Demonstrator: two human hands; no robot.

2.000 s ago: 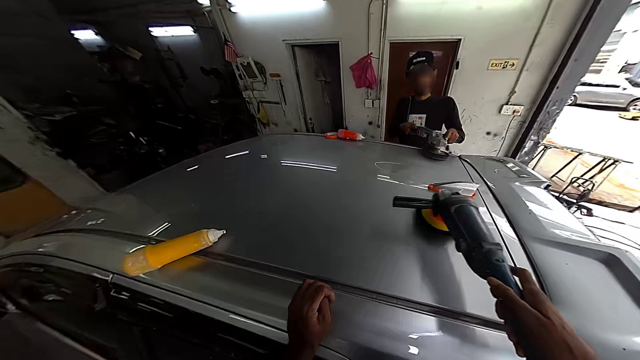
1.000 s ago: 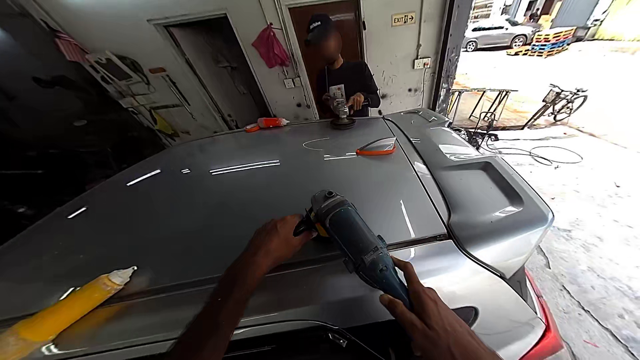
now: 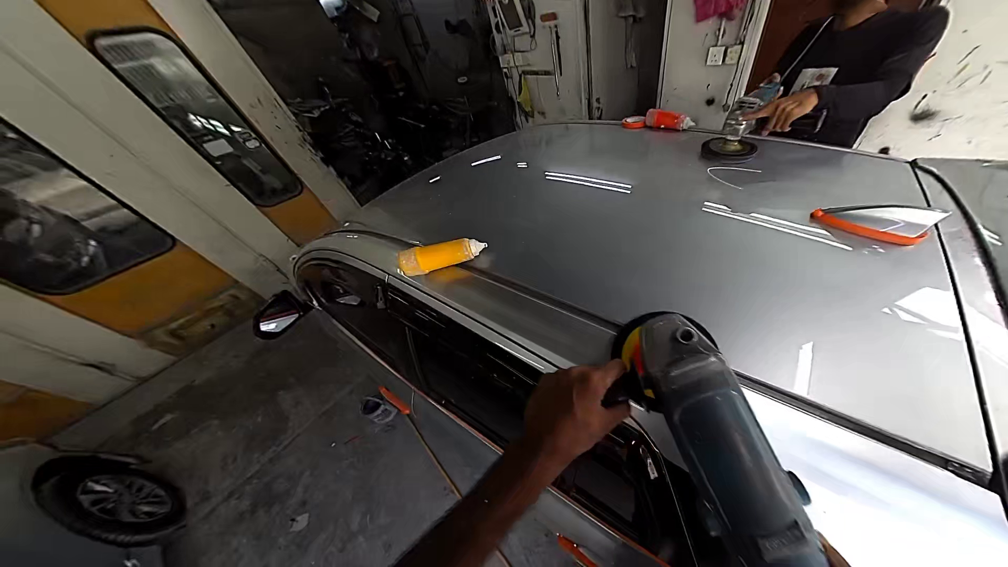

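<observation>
My left hand (image 3: 579,402) is closed around the side handle of a rotary polisher (image 3: 720,417), whose round pad lies at the near edge of the grey car roof (image 3: 630,220). Of my right hand (image 3: 831,551) only a sliver shows at the bottom edge, by the rear of the polisher's body; its grip is mostly hidden. On the roof edge to the left lies a yellow squeeze bottle (image 3: 437,257) on its side. The shark-fin antenna (image 3: 882,224), with orange tape round its base, stands at the right of the roof.
Across the roof a person (image 3: 858,71) holds another polisher (image 3: 732,142) on the surface. A red bottle (image 3: 668,120) and an orange tape roll (image 3: 633,122) lie on the far edge. The side mirror (image 3: 278,314) juts out at left. An orange-and-white vehicle (image 3: 189,260) stands beyond the floor.
My left hand, apart from the polisher two seconds ago, has taken hold of its front handle. The polisher has come to the near roof edge. The view has swung left and down.
</observation>
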